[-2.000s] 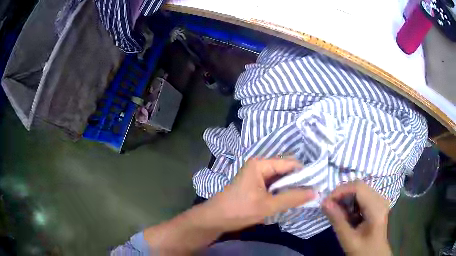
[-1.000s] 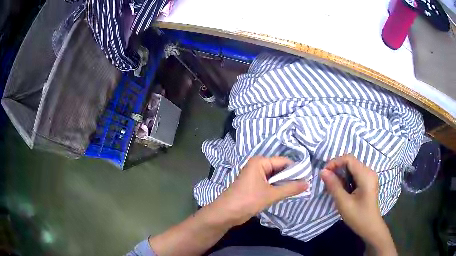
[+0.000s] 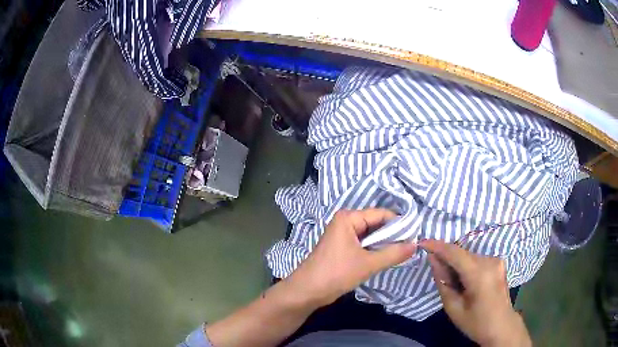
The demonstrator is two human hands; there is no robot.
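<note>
The white and blue-grey striped garment (image 3: 434, 169) lies heaped on the lap, below the table edge. My left hand (image 3: 345, 254) pinches a narrow folded striped strip (image 3: 396, 229) of it between thumb and fingers. My right hand (image 3: 467, 281) is just right of it, its thumb and index fingertips together at the left thumb tip. A fine reddish thread (image 3: 498, 229) runs over the cloth to the right from near my right hand. No needle can be made out; what the right fingertips pinch is too small to tell.
A white-topped table (image 3: 325, 19) with a worn wooden edge runs across the top, with a pink-red bottle or can (image 3: 533, 24) on it. At left are a grey-brown fabric bin (image 3: 101, 129), dark striped cloth (image 3: 139, 51), a blue crate (image 3: 154, 183) and a grey box (image 3: 229, 165). A clear round bin (image 3: 579, 215) is at right.
My right hand has moved left and slightly down, so its fingertips now meet the left thumb. The reddish thread now shows on the cloth. My left hand keeps its pinch on the strip.
</note>
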